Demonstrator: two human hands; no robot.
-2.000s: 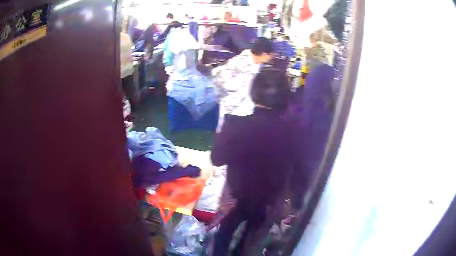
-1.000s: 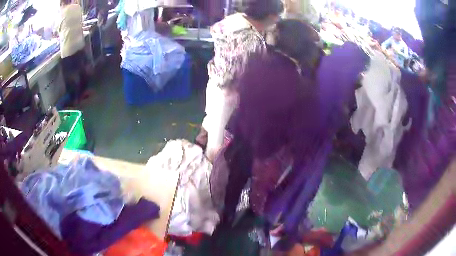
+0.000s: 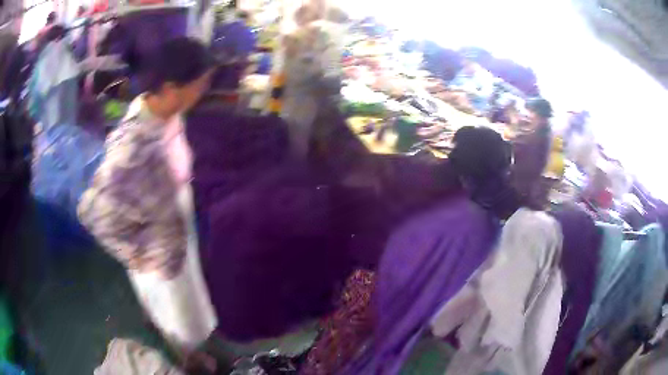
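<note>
Neither of my hands is in the picture. Nearest in front of me, a large dark purple mass (image 3: pixel 286 242), blurred, fills the middle; I cannot tell whether it is cloth or clothing on a person. Lighter purple cloth (image 3: pixel 432 256) hangs to its right. A pale grey-white cloth (image 3: pixel 524 286) hangs beside that. A reddish patterned cloth (image 3: pixel 348 322) shows low between the dark mass and the purple cloth.
A person in a patterned top (image 3: pixel 139 190) stands at the left. A dark-haired head (image 3: pixel 480 157) shows behind the purple cloth. Light blue cloth (image 3: pixel 622 271) hangs at the right. Colourful heaps (image 3: pixel 395 110) lie behind. Green floor (image 3: pixel 73 293) shows at lower left.
The view has passed out of the doorway and swung right. The patterned-top person now stands at the left, and the blue cloth pile and orange bag have left the picture's near side.
</note>
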